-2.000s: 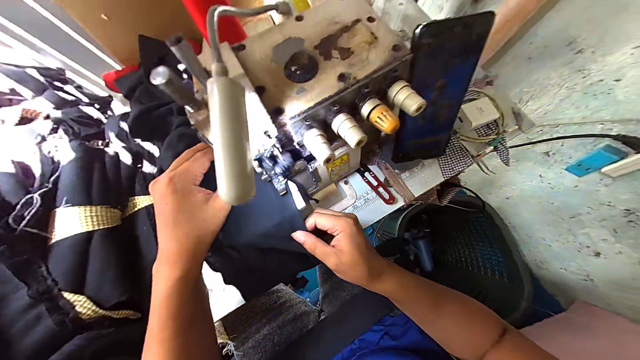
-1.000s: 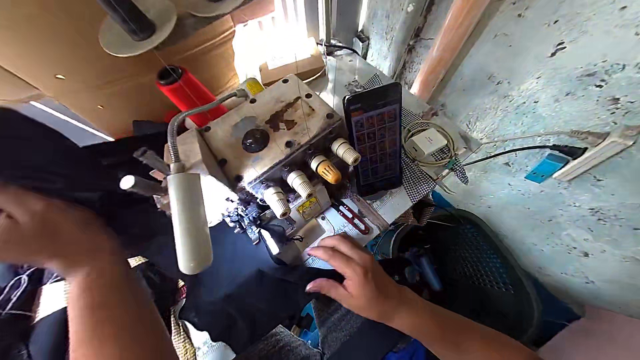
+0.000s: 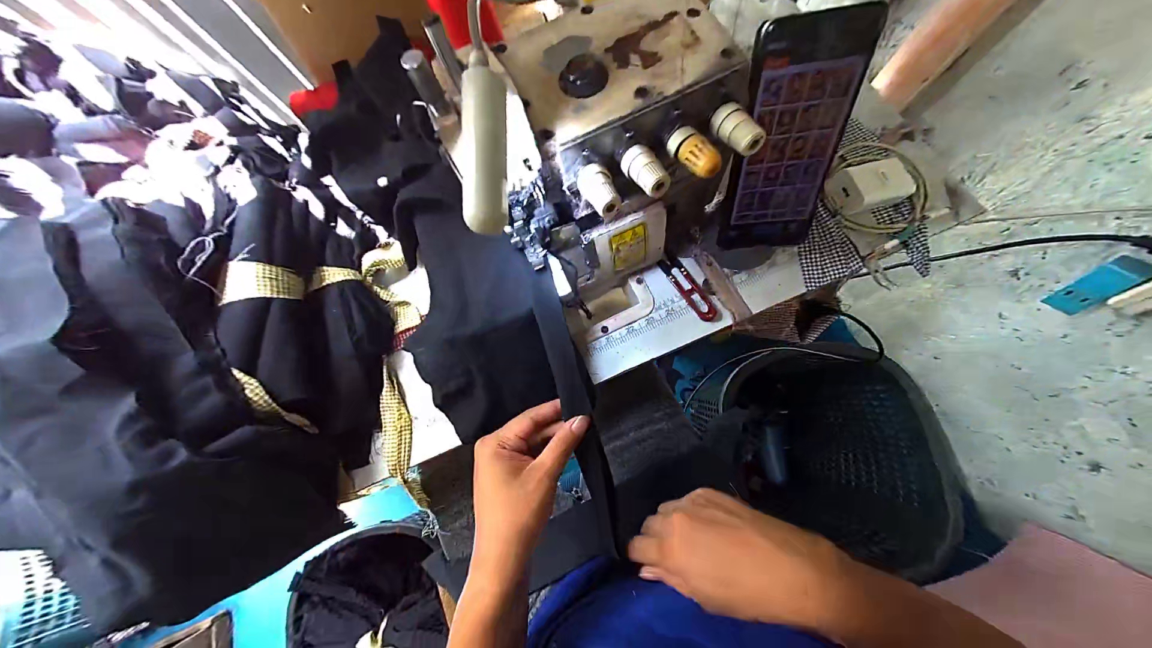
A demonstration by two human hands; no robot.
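Observation:
An overlock sewing machine (image 3: 621, 99) with several tension knobs stands at the top centre, a lamp (image 3: 485, 148) hanging at its left. Black fabric (image 3: 486, 315) lies under its needle area and runs down over the table edge. My left hand (image 3: 522, 468) pinches a folded black strip (image 3: 567, 369) at that fabric's right edge, between thumb and fingers. Lower right, my right hand (image 3: 729, 553) is curled at the strip's lower part, close to blue cloth (image 3: 666, 621); its fingertips are partly hidden. Red thread snips (image 3: 691, 290) rest on the machine bed beside a printed ruler (image 3: 639, 331).
A phone (image 3: 796, 126) leans right of the machine, near a white charger (image 3: 870, 185) with its cable. Black garments with checked bands (image 3: 263, 281) pile up at left. Below right stands a dark plastic basket (image 3: 909, 450); another container (image 3: 310, 576) holds black cloth.
My left hand has come from the far left to the black strip. My right hand has moved down from the table edge. More of the garment pile shows as the view has shifted.

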